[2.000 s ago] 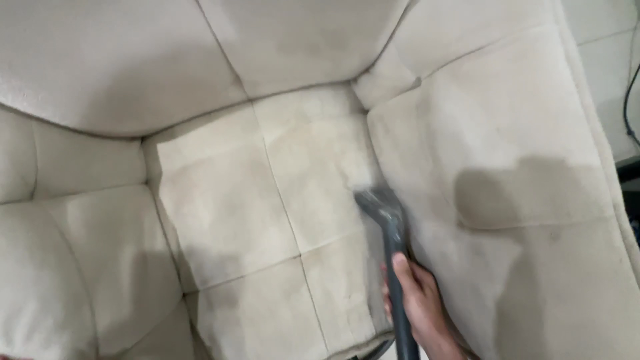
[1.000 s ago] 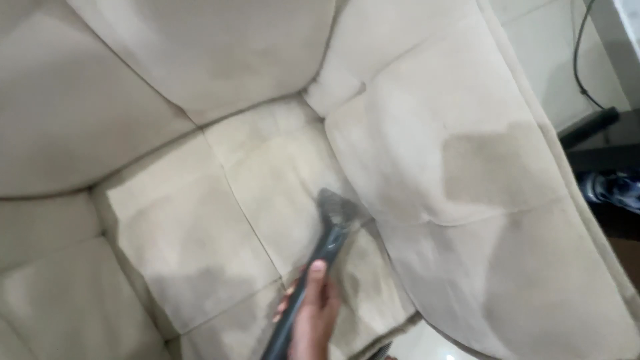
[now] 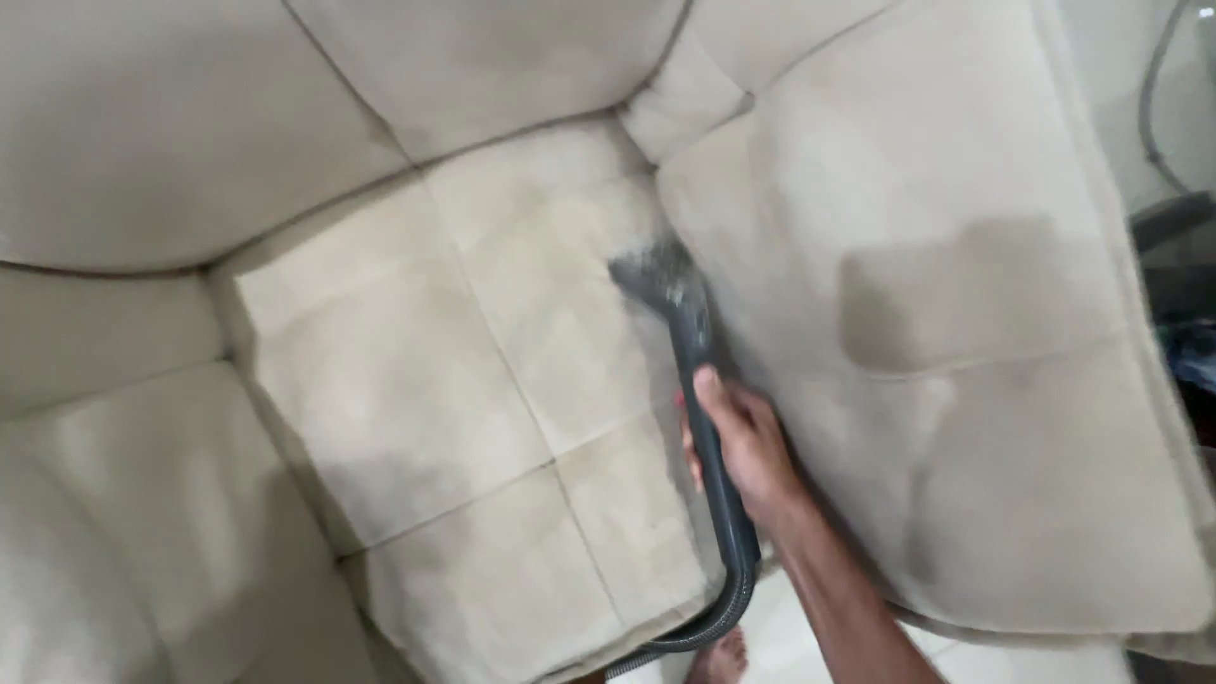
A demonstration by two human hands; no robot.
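My right hand (image 3: 746, 446) is closed around the dark tube of an upholstery vacuum nozzle (image 3: 703, 380). The flared, partly clear head of the nozzle rests on the right side of the beige seat cushion (image 3: 408, 380), close to the seam beside the armrest. A ribbed hose (image 3: 708, 622) bends from the lower end of the tube and runs left along the front edge of the seat. The cushion shows lighter and darker patches. My left hand is out of the frame.
The backrest (image 3: 532, 66) rises behind the seat, with a padded armrest (image 3: 988, 456) on the right and another (image 3: 142, 532) on the left. A bare foot (image 3: 724, 655) stands on the pale floor below. A dark cable (image 3: 1149, 114) hangs at the upper right.
From one second ago, the nozzle has swung from a slant to nearly upright in the view, its head nearer the back of the seat. My right hand keeps its hold. The view has shifted.
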